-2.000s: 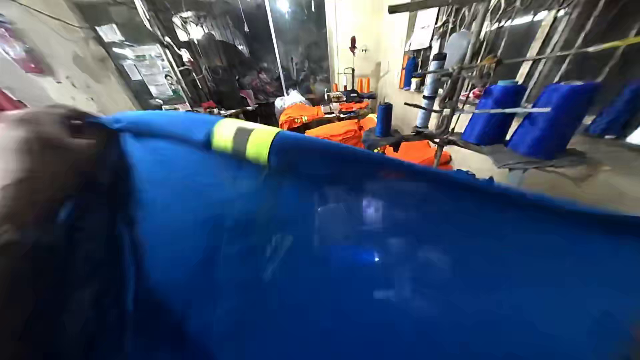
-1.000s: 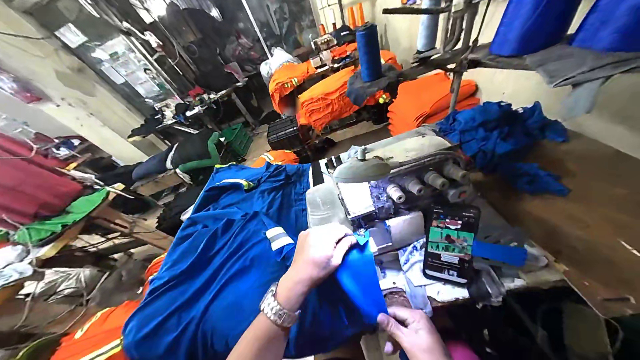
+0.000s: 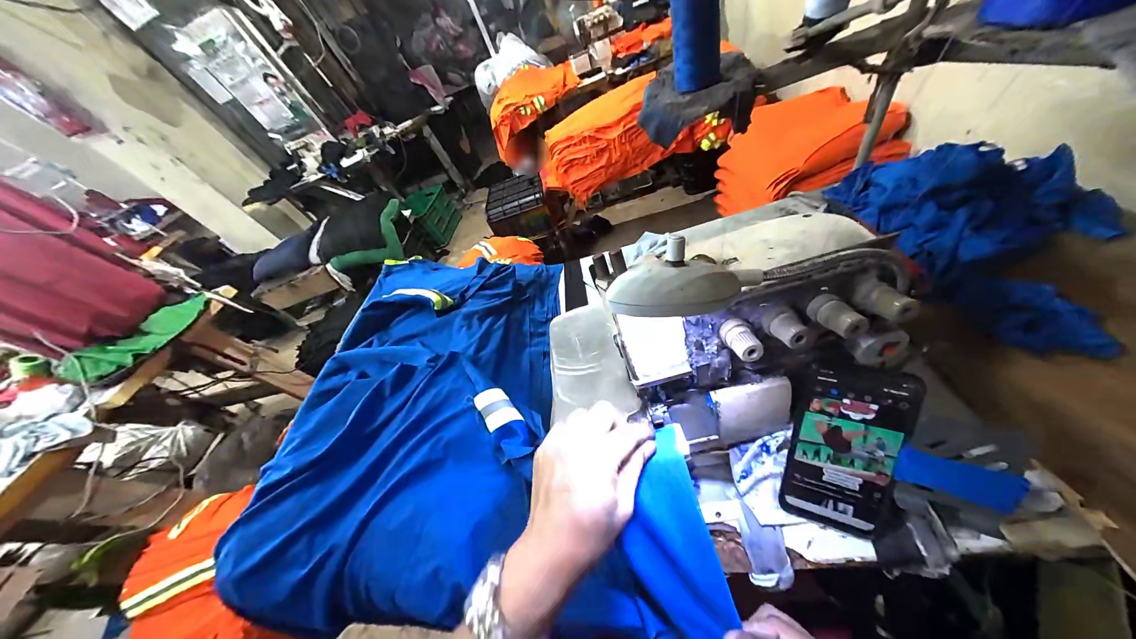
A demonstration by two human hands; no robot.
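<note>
Blue fabric with reflective strips [image 3: 399, 479] covers the left of the work table and runs up to an overlock sewing machine [image 3: 754, 311]. My left hand [image 3: 590, 484], with a metal watch at the wrist, presses and pinches the fabric edge close to the machine's needle area. Only part of my right hand [image 3: 770, 624] shows at the bottom edge, by the lower corner of the same fabric; its fingers are mostly cut off. A lamp [image 3: 674, 288] hangs over the machine, lighting the fabric edge.
A lit smartphone [image 3: 852, 448] leans right of the machine. Crumpled blue fabric [image 3: 976, 213] lies behind it. Stacks of orange garments [image 3: 603, 133] stand at the back, near a black crate [image 3: 516, 206] and a green crate [image 3: 432, 216]. More orange clothing [image 3: 182, 568] sits lower left.
The blue garment, raised across the view two seconds ago, now lies on the table at the machine. Since one second ago, my right hand has moved down towards the bottom edge of the view.
</note>
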